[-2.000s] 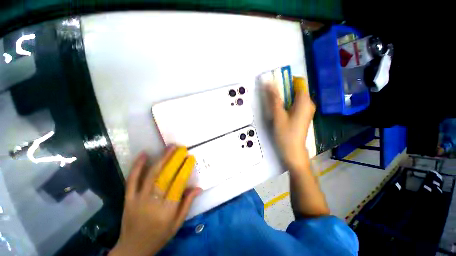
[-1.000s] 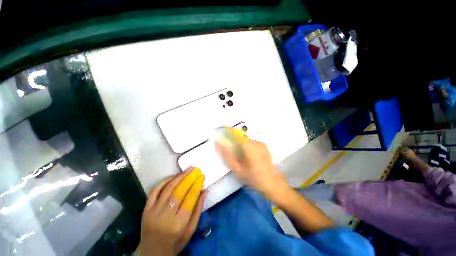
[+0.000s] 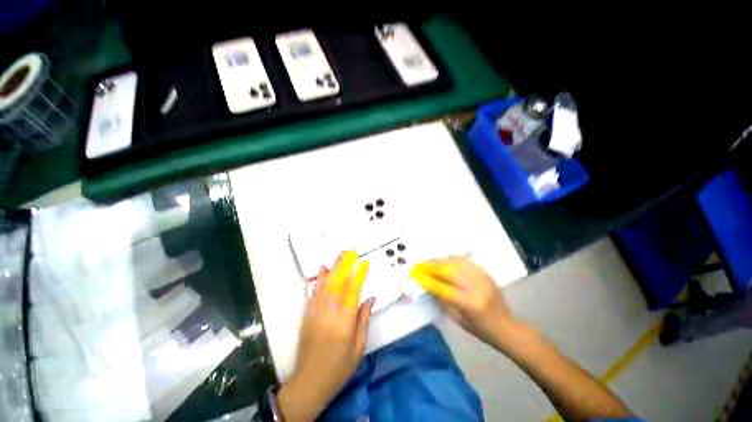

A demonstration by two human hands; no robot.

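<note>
Two pale smartphones lie side by side on the white pad [image 3: 363, 153], lenses at their right ends. The upper phone [image 3: 342, 237] is uncovered. My left hand [image 3: 331, 317], with yellow finger cots, rests flat on the left part of the lower phone [image 3: 381, 282], thumb apart. My right hand [image 3: 466, 294], also with yellow cots, is at the lower phone's right end, fingers bent together. A pale blur shows under its fingertips; whether it holds something cannot be told.
A black tray [image 3: 188, 125] with several phones lies on the raised green ledge [image 3: 363, 105] behind. A roll [image 3: 23, 81] stands at the far left. White backing sheets [image 3: 91, 305] lie at the left. A blue bin [image 3: 521, 188] with a bottle and white pieces is at the right.
The view has tilted up, showing the ledge and tray. My right hand has moved from beyond the phones onto the lower phone, then to its right end. The squeegee seen earlier is no longer distinct.
</note>
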